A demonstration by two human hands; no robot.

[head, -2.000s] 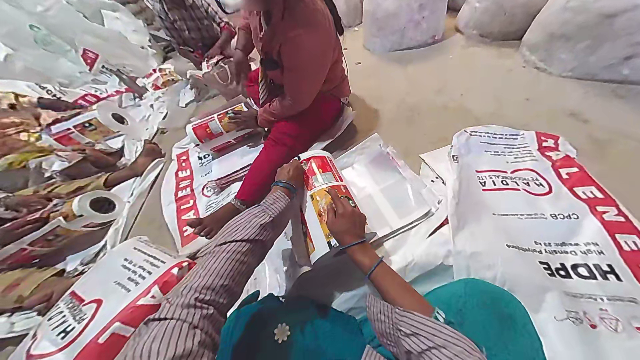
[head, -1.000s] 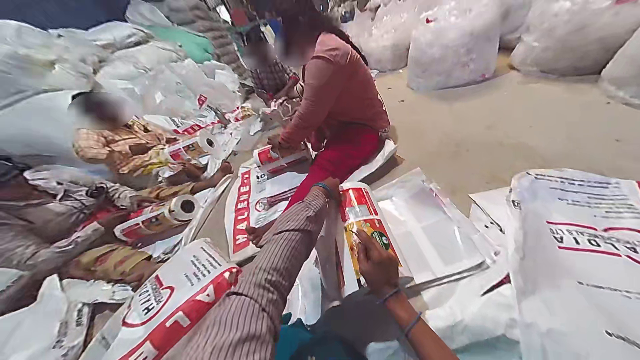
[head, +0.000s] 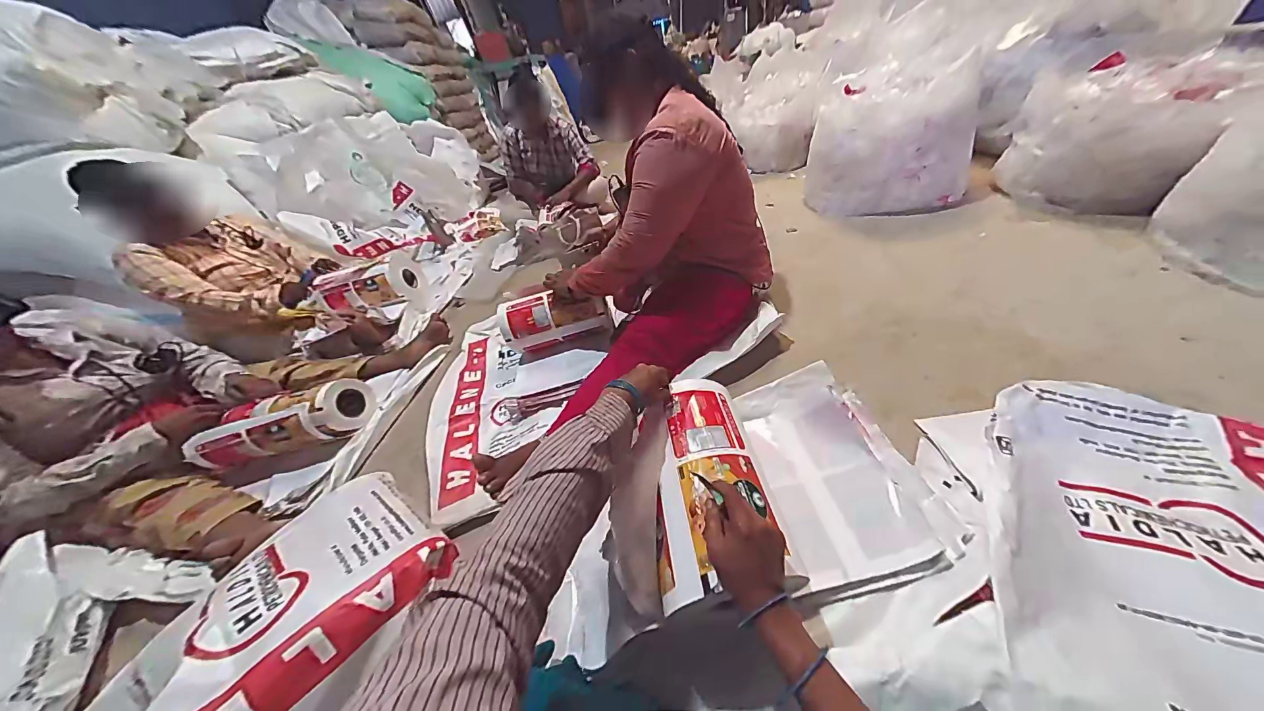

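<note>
A roll of printed plastic film, red and white with a yellow part, lies in front of me, its far end turned slightly left. My left hand is at the roll's far left edge, in a striped sleeve with a blue band at the wrist; its fingers are too small to read clearly. Over the yellow print, my right hand has a thin dark tool between thumb and fingers, its tip near the film. What kind of tool it is, I cannot tell. Flat clear-and-white plastic sheets lie beside the roll on the right.
A person in a pink shirt sits just ahead with another film roll. More people sit at the left with rolls. Printed white sacks flank me on both sides. Large stuffed plastic bags stand on the floor beyond.
The view has tilted up and turned, showing more people and bags. My left hand has gone from on top of the roll to its far left edge. My right hand stays over the yellow print.
</note>
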